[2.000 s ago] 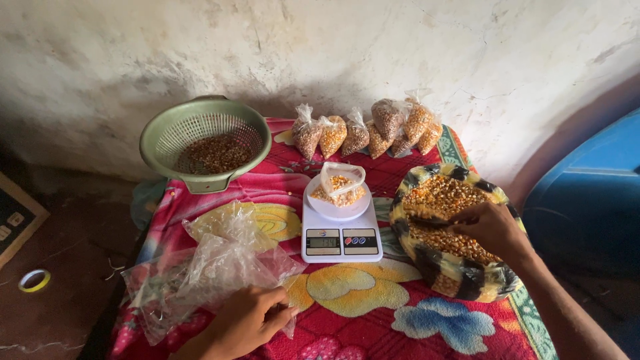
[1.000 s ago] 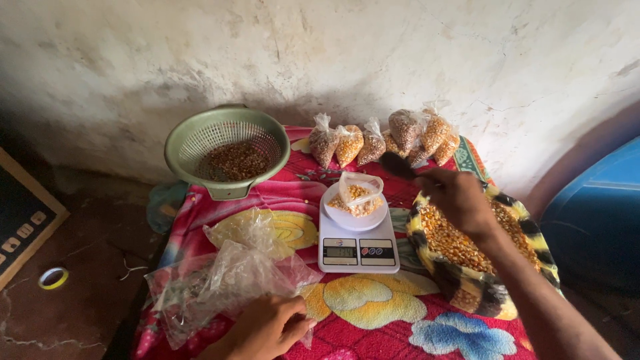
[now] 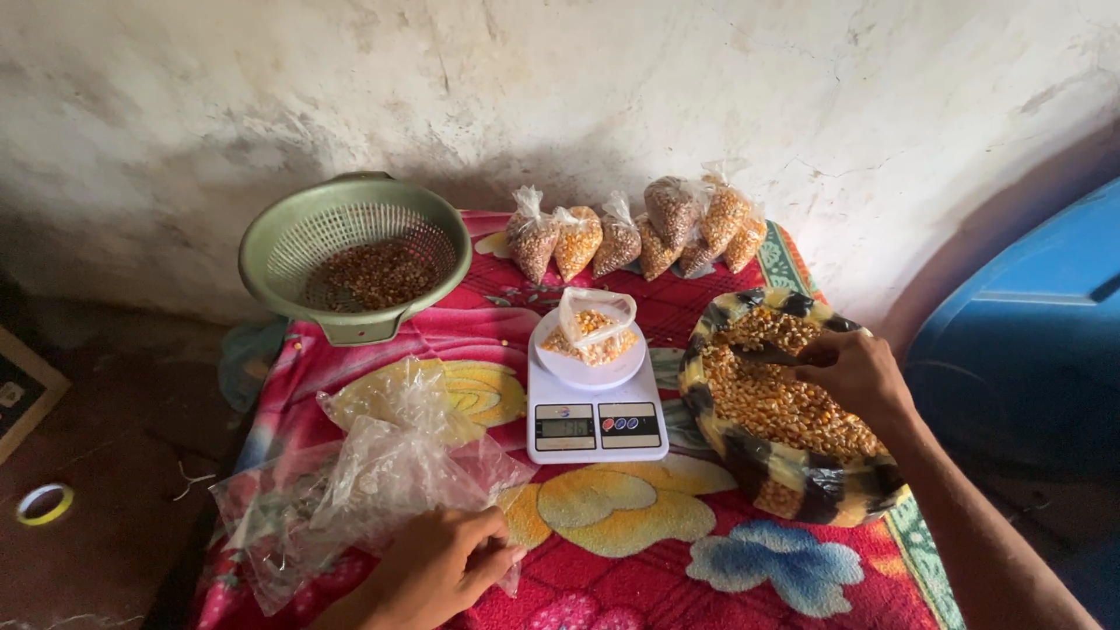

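My right hand (image 3: 844,372) grips a dark spoon (image 3: 766,355) whose bowl is down in the corn kernels (image 3: 779,402) of a basin wrapped in black and yellow plastic (image 3: 840,486). A small open plastic bag with some kernels (image 3: 595,337) rests on the round plate of a white digital kitchen scale (image 3: 598,437), its display lit. My left hand (image 3: 455,560) lies at the near edge, fingers curled, over the corner of a heap of clear plastic bags (image 3: 385,472); whether it pinches one is hidden.
A green plastic colander (image 3: 262,262) with brown kernels stands back left. Several filled, tied bags (image 3: 576,243) line the back of the red floral cloth (image 3: 481,297) by the wall. A blue plastic container (image 3: 1032,332) is at the right; a tape roll (image 3: 45,505) lies on the floor at the left.
A second ago my right hand held the spoon raised near the filled bags; now the spoon is down in the basin's kernels. My left hand stays by the plastic bags.
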